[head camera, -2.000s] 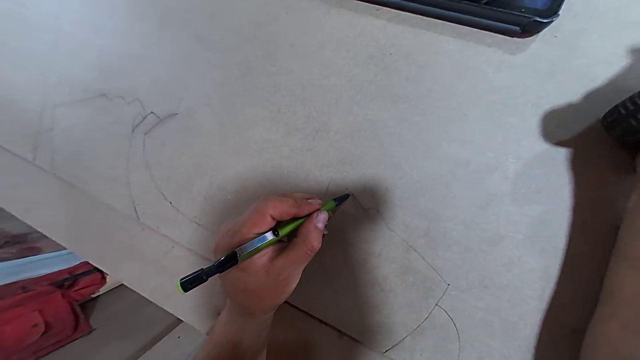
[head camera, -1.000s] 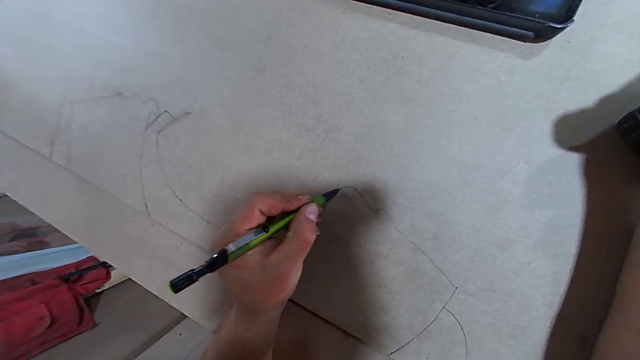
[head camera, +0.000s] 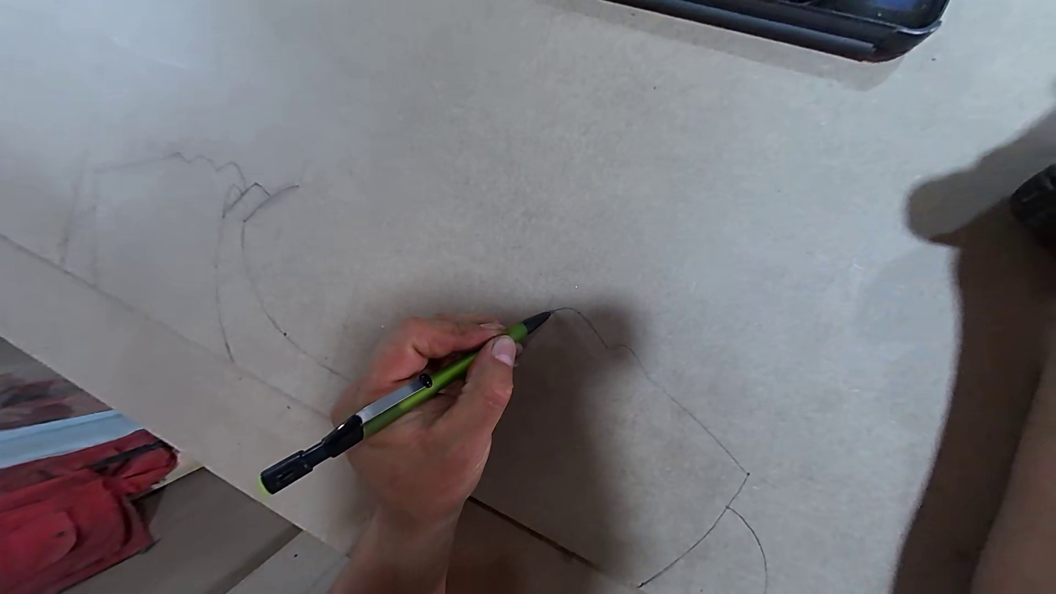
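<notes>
My left hand (head camera: 429, 412) comes in from the bottom and grips a green and black mechanical pencil (head camera: 450, 373) between thumb and fingers. The pencil's dark tip touches the pale, flat board (head camera: 495, 165) at the left end of a thin wavy line (head camera: 681, 406). This line runs down to the right to a corner, where curved lines meet it. More curved and jagged drawn lines (head camera: 245, 256) lie left of my hand. My right hand is not in view.
A black tray-like object (head camera: 767, 25) sits at the top right. A bare limb (head camera: 1023, 495) and a dark object (head camera: 1038, 202) show at the right edge. Red fabric (head camera: 74, 511) lies beyond the board's edge at lower left.
The pencil tip in my left hand has moved a little to the left over the board, and the wavy line now has a rounded hump beside the tip.
</notes>
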